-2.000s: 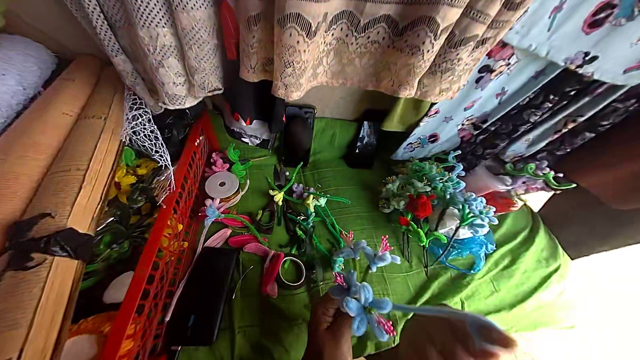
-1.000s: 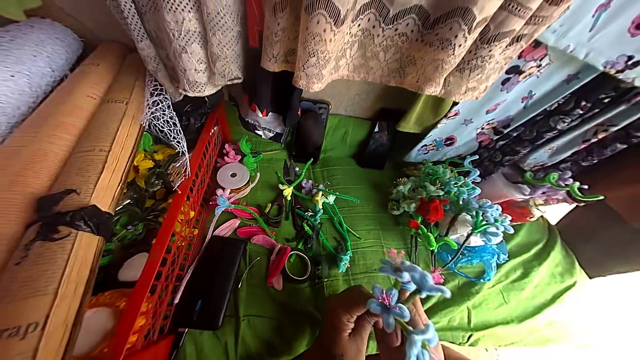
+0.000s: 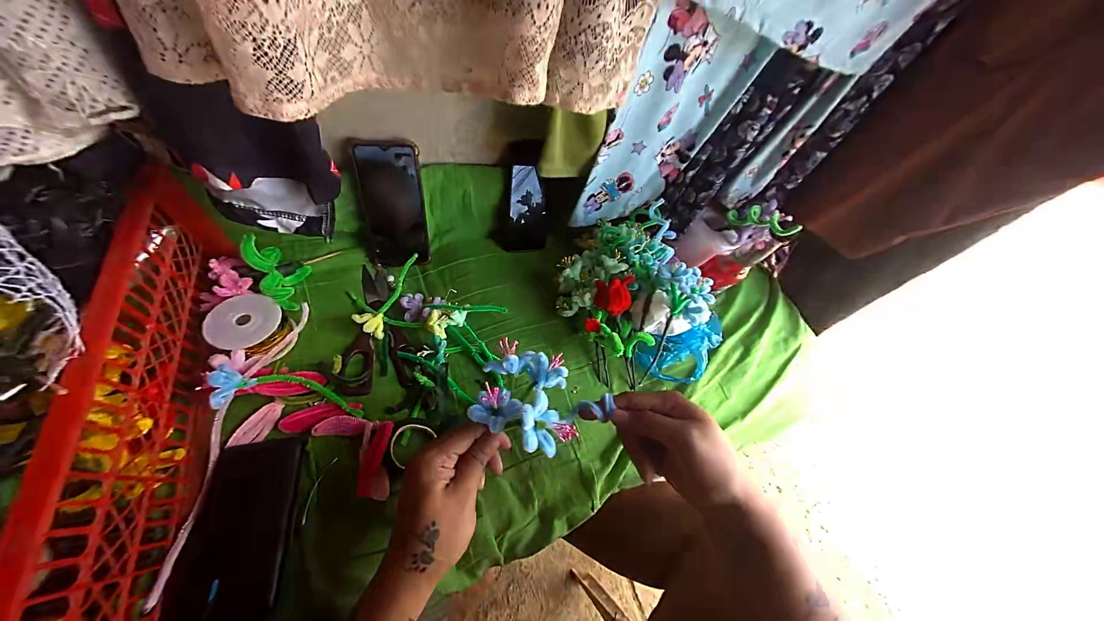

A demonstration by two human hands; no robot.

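My left hand (image 3: 457,474) pinches a cluster of blue pipe-cleaner flowers (image 3: 496,407) with pink stamens, over the front part of the green cloth (image 3: 535,509). To its right, my right hand (image 3: 673,440) has thumb and fingers closed on a curled blue pipe-cleaner piece (image 3: 597,409), beside the cluster; whether the two are joined cannot be told. Behind my left hand lie green stems with small yellow flowers (image 3: 371,323) and dark-handled scissors (image 3: 358,358). A ring of tape (image 3: 414,444) rests near my left wrist.
A red plastic basket (image 3: 129,250) stands at the left, near a white spool (image 3: 241,321), pink pipe-cleaner petals (image 3: 319,418) and a black flat case (image 3: 237,517). Two phones (image 3: 390,203) lean at the back. Finished-looking flowers (image 3: 614,295) and a blue plastic bag (image 3: 686,354) lie at the right.
The hands were close together at the flowers one second ago; now my right hand is apart to the right with the curled blue piece. The view has moved closer.
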